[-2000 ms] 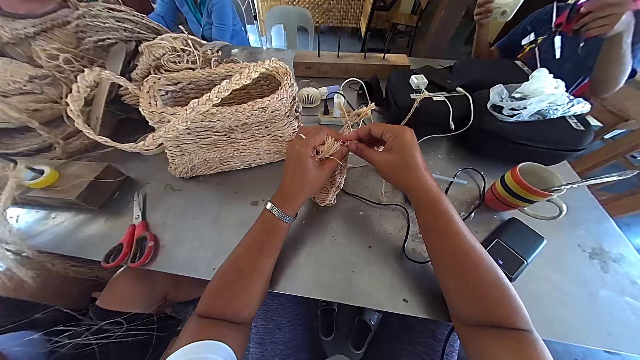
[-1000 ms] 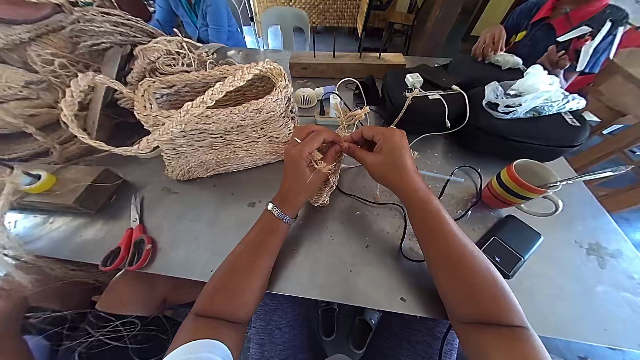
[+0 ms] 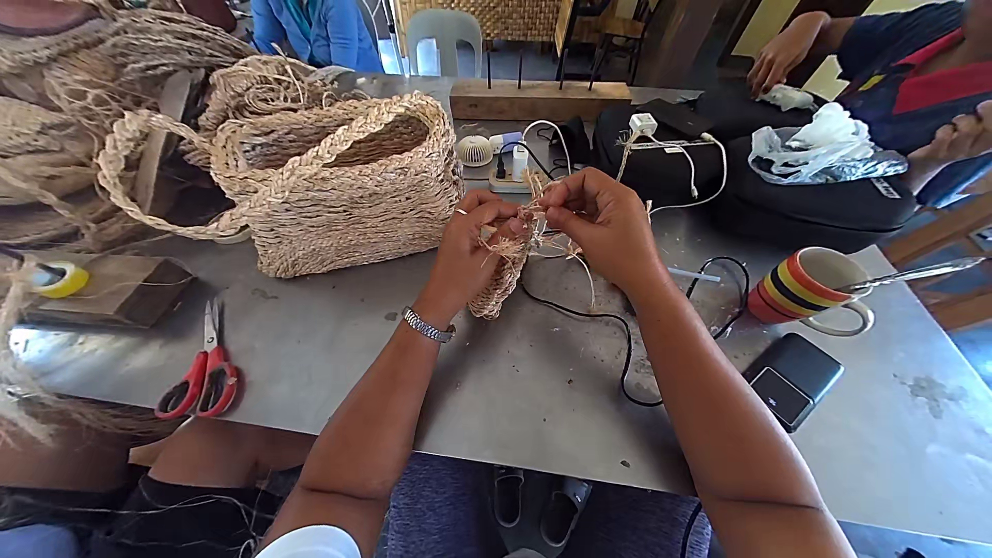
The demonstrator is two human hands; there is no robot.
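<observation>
My left hand (image 3: 474,240) grips a small woven piece of natural fiber (image 3: 500,288) with loose strand ends sticking out at its top. Close beside it on the right, my right hand (image 3: 601,221) pinches fiber strands at the upper end of the piece between thumb and fingertips. The fingers hide part of the strands. To the left of my hands stands a woven fiber bag (image 3: 356,209) with braided handles. Red-handled scissors (image 3: 203,376) lie at the table's near left edge, blades pointing away.
A striped mug (image 3: 802,287) with a metal utensil, a black power bank (image 3: 792,381) and a black cable (image 3: 626,356) lie at the right. Behind are black cases (image 3: 814,201), a plastic bag (image 3: 821,147) and a wooden block with upright rods (image 3: 542,99). People sit across the table.
My hands stay together at the woven piece, with small shifts of the fingers. The person at the far right no longer holds up the pale item seen two seconds ago; a hand is low by the cases.
</observation>
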